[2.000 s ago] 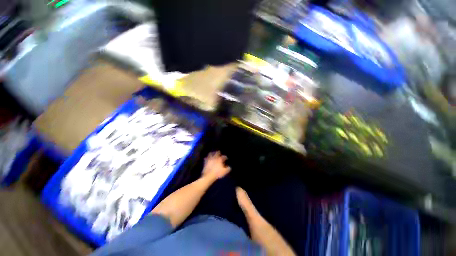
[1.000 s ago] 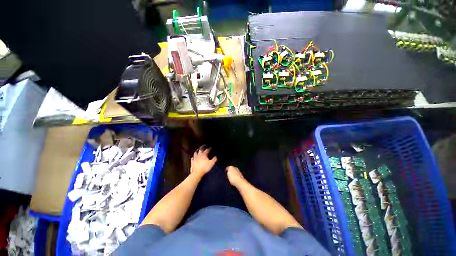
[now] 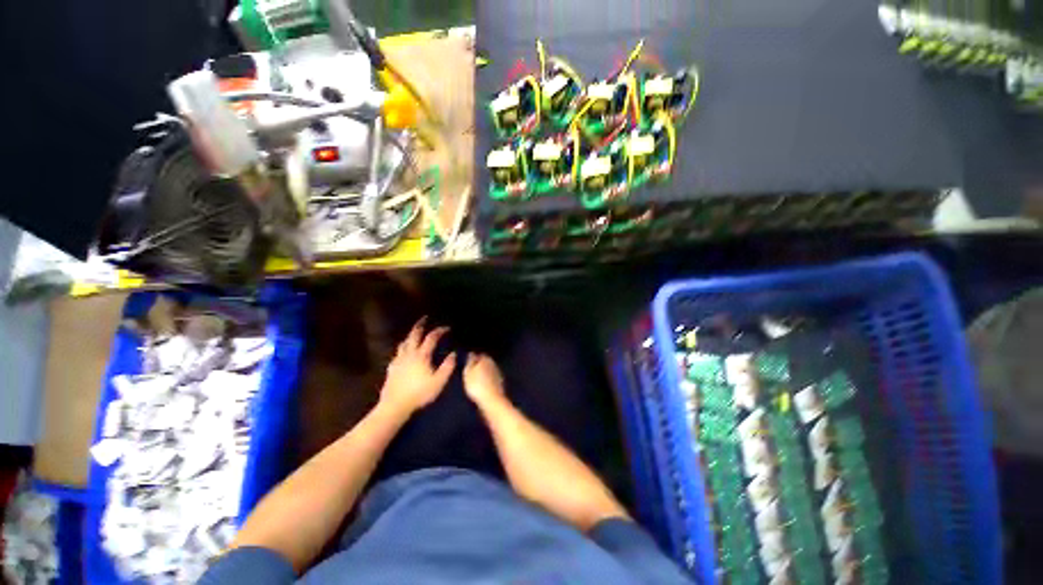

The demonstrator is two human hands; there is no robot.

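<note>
My left hand is over my lap, fingers spread, with nothing visible in it. My right hand is just right of it, not touching, fingers curled and partly lost in the dark; whether it holds anything cannot be told. Small circuit boards with yellow and red wires lie in two rows on stacked black sheets beyond my hands. White plastic pieces heap in the blue bin at left. Green boards with white pieces stand in rows in the blue basket at right.
A soldering fixture with an orange knob stands on the yellow-edged bench board. A slanting bar, blurred, overhangs the black round fan at its left. Cardboard is left of the bin.
The view was tilted and blurred, then levelled and shifted right, so bench, bins and basket appear further left. My two hands stay over the lap, now closer together.
</note>
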